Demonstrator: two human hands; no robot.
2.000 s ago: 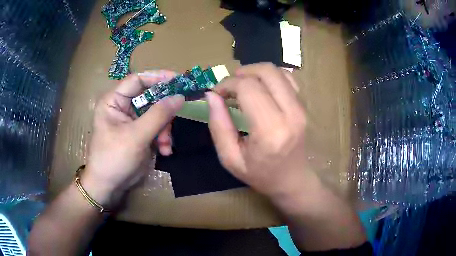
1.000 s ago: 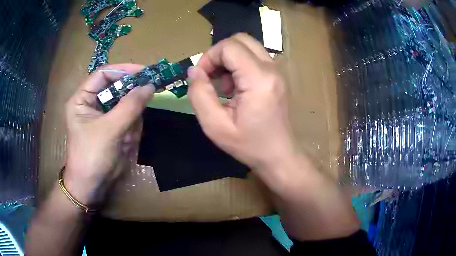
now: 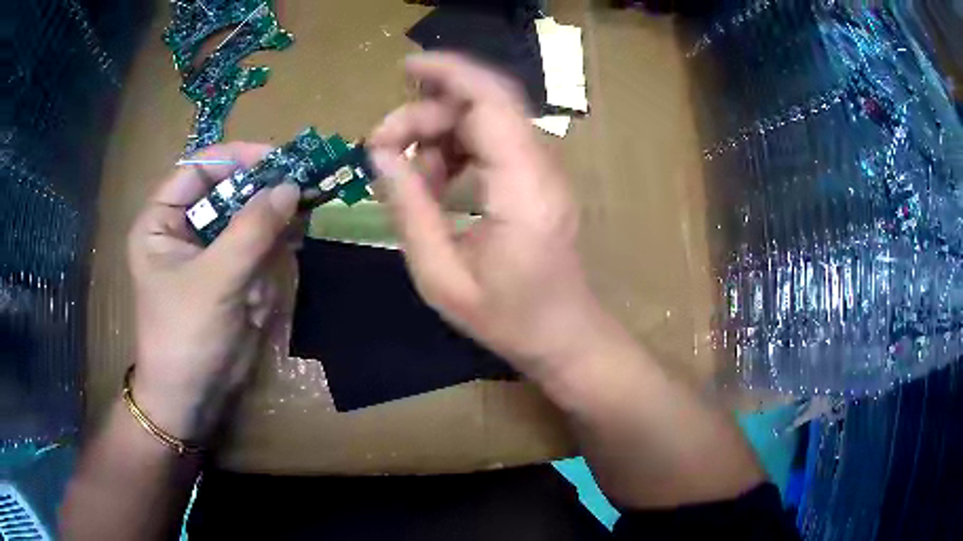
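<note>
My left hand [image 3: 211, 238] holds a green circuit board [image 3: 283, 169] between thumb and fingers, its white parts at the left end. A thin white wire shows by the left fingers. My right hand [image 3: 480, 201] is blurred at the board's right end. Its thumb and index finger are near a small black piece there; whether they grip it is unclear. A flat black adhesive sheet [image 3: 364, 317] lies below the hands, with a pale green-cream strip [image 3: 354, 222] along its upper edge.
Green circuit boards [image 3: 216, 79] lie at the upper left. Another black sheet [image 3: 480, 48] with a cream backing piece [image 3: 562, 66] lies at the top. Shiny clear plastic trays stand at left [image 3: 48, 232] and right [image 3: 834, 306]. Brown cardboard [image 3: 655, 211] lies underneath.
The board and both hands have shifted left in the picture, as has the whole scene. The cream tab at the board's right end no longer shows as before. My right fingers have spread somewhat.
</note>
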